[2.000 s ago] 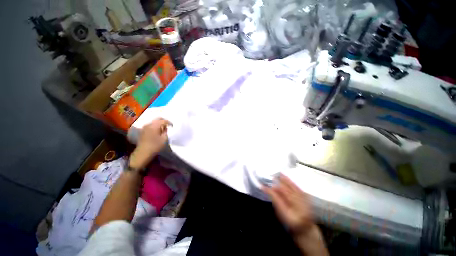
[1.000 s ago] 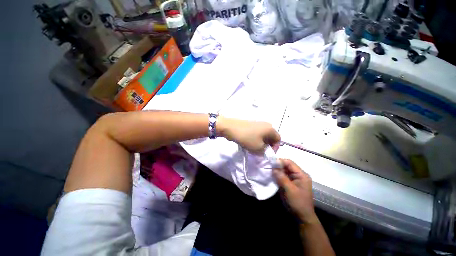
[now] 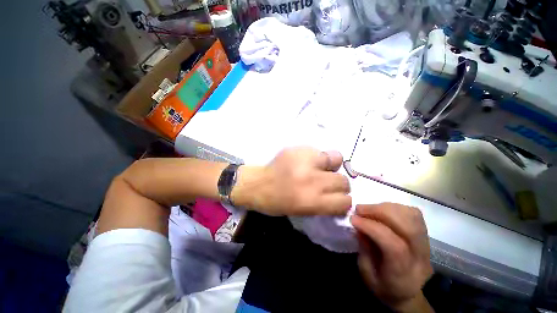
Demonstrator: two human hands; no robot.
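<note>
The white garment [image 3: 275,101] lies spread over the table left of the needle area, overexposed in places. Its front end hangs over the table edge. My left hand [image 3: 305,183], with a band at the wrist, reaches across from the left and grips the garment's edge, its fingers partly hidden. My right hand [image 3: 391,241] pinches the same edge with thumb and fingers, just right of my left hand. The gripped bit [image 3: 345,220] is small and bunched. Both hands are in front of the sewing machine [image 3: 488,92], away from its needle.
An orange open carton [image 3: 192,92] stands at the left, with a bottle [image 3: 224,30] behind it. Clear plastic bags [image 3: 378,21] are at the back. Blue snips [image 3: 498,186] and a yellow block [image 3: 526,205] lie on the bed plate. White and pink cloth [image 3: 211,217] is low at left.
Two seconds ago my hands were apart on the cloth. My left hand has crossed right to meet my right hand, and both now hold the edge. The cloth's left front part has moved off the table corner.
</note>
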